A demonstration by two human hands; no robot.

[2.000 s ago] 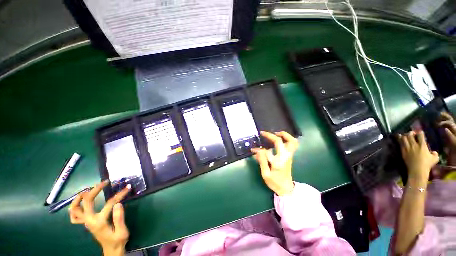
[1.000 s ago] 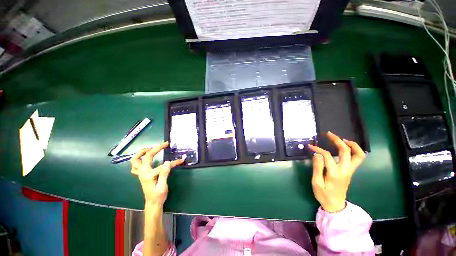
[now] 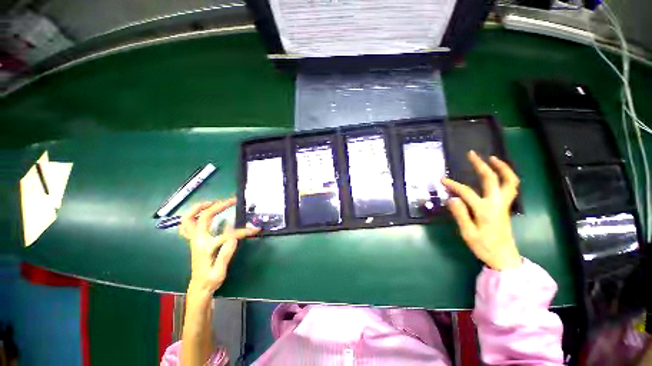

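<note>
A long black phone tray (image 3: 372, 222) lies on the green bench in front of me. Its four left pockets each hold a smartphone with a mostly white lit screen, such as the leftmost phone (image 3: 264, 190) and the fourth phone (image 3: 425, 168). The right end pocket is empty. My left hand (image 3: 209, 239) is at the tray's lower left corner, fingers apart, fingertips by the bottom of the leftmost phone. My right hand (image 3: 489, 211) is over the tray's right end, fingers spread, with fingertips at the right edge of the fourth phone. Neither hand holds anything.
A second phone tray (image 3: 580, 136) stands at the right with phones in it. A marker pen (image 3: 187, 190) and a thinner pen (image 3: 169, 222) lie left of my tray. Pale yellow notepaper (image 3: 39, 207) is far left. Behind are a clear plastic cover (image 3: 369, 100) and an instruction sheet (image 3: 362, 27).
The view has swung left from the neighbouring worker, then steadied. Since the last earlier frame, my right hand has moved up along the fourth phone's right edge. My left hand stays near the leftmost phone.
</note>
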